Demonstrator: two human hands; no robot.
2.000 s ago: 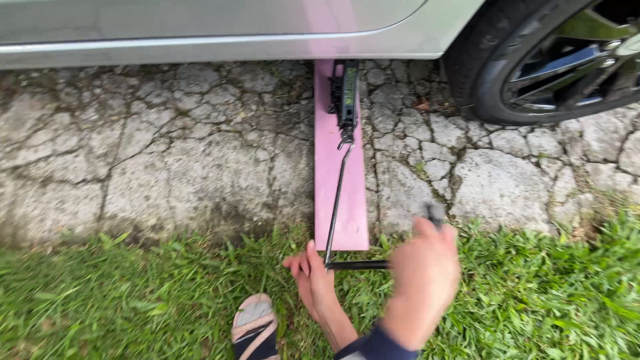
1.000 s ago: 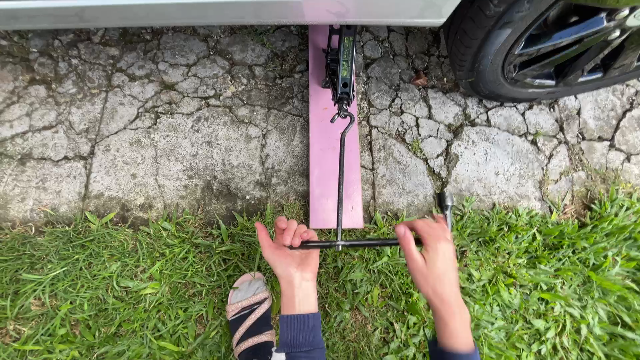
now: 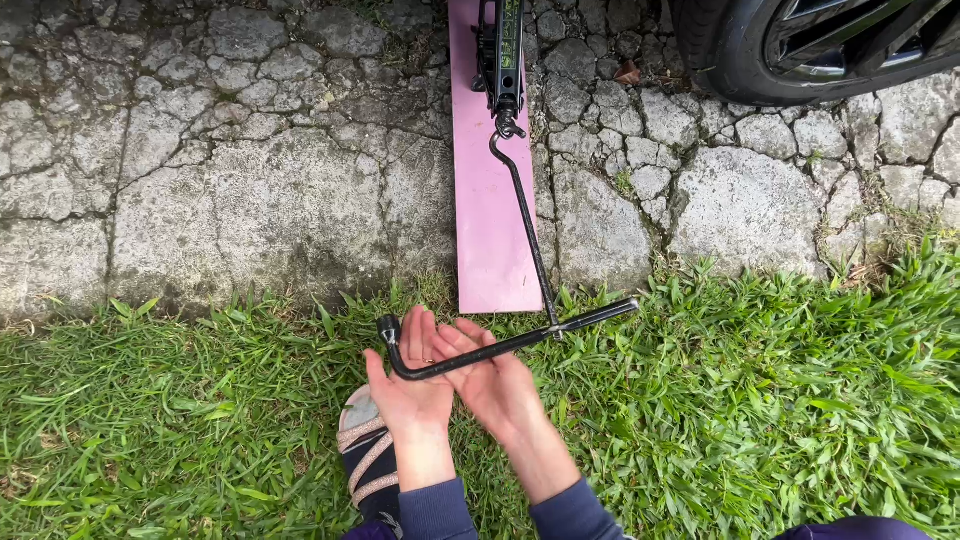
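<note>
A black L-shaped lug wrench (image 3: 480, 355) lies slantwise above the grass, its socket end at the left. It passes through the end of a hooked black crank rod (image 3: 525, 217), whose hook joins the scissor jack (image 3: 508, 60). The jack rests on a pink board (image 3: 495, 255). My left hand (image 3: 416, 382) is palm up with fingers apart beneath the socket end. Beside it, my right hand (image 3: 484, 379) is also palm up, fingers loosely extended under the wrench shaft. Neither hand's fingers wrap around the wrench; whether it rests on the palms is hard to tell.
A car tyre (image 3: 739, 67) with a dark wheel rim stands at the upper right on cracked concrete (image 3: 285, 202). Grass (image 3: 675, 420) covers the near side. A sandalled foot (image 3: 367, 450) is just left of my left hand.
The wrench has turned, its socket end now at the left rather than the right. My right hand has moved left, beside my left hand, and its palm has turned up. The view has shifted.
</note>
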